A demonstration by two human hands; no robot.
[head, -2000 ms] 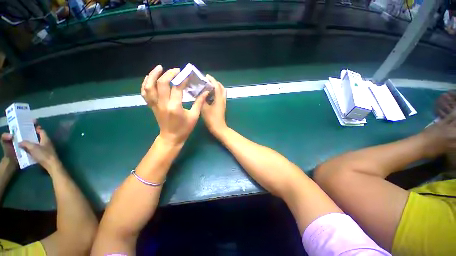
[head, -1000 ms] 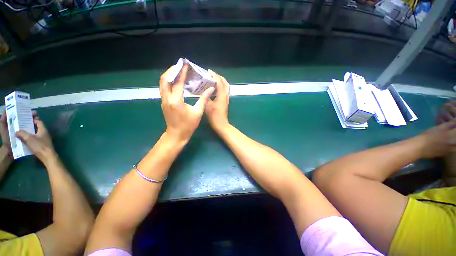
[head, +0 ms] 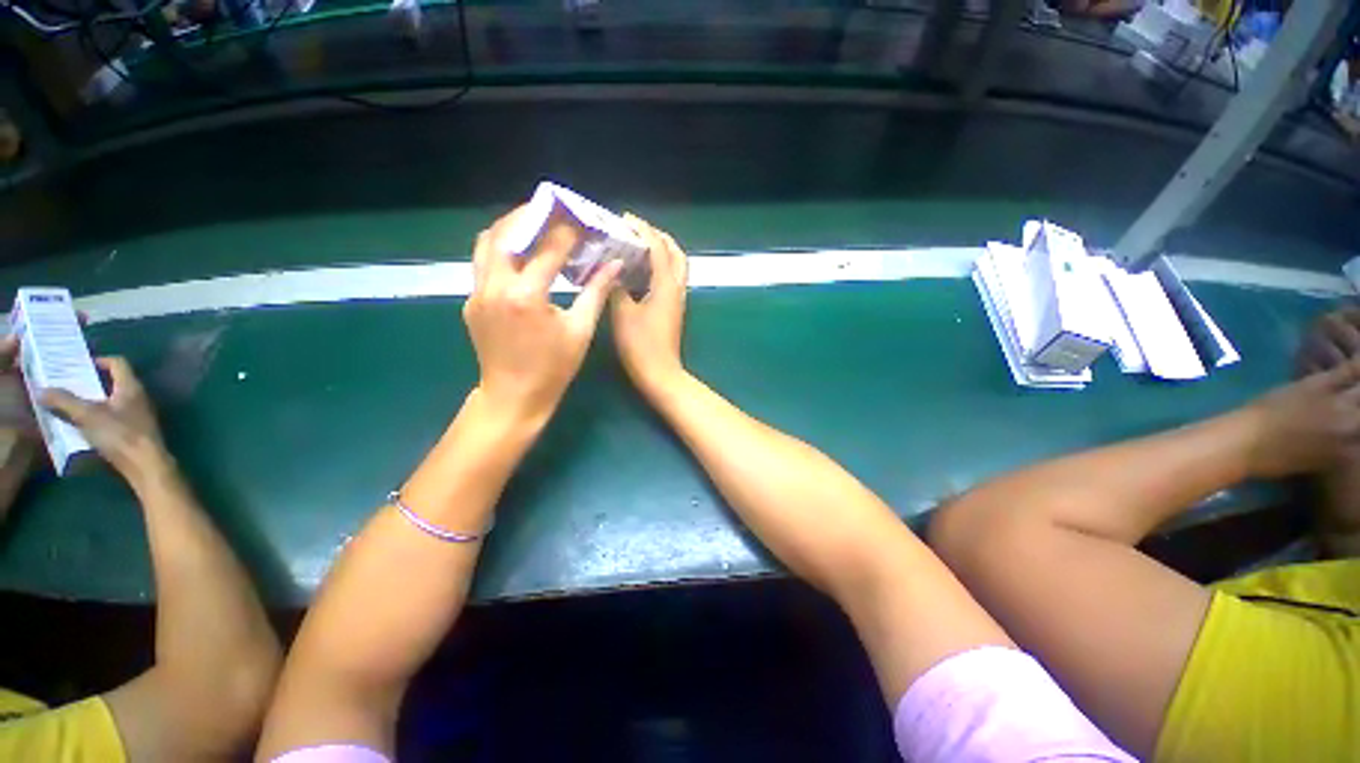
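A white folding carton (head: 600, 254) is held above the bench near the white strip, its open end facing me. My left hand (head: 525, 316) holds its left side, with fingers at a raised white flap and the thumb near the opening. My right hand (head: 650, 306) grips its right side. My fingers hide much of the carton, and its lower part is not visible.
Flat carton blanks (head: 1146, 316) lie on the green bench (head: 746, 432) at right, with an erected carton (head: 1062, 306) on them. A metal post (head: 1231, 142) stands behind. A neighbour's hands hold a printed box (head: 60, 373) at left; another person's arm (head: 1104, 462) is at right.
Since two seconds ago, my left fingers have moved from spread beside the carton to its raised flap and opening. The left neighbour's box has shifted and turned slightly.
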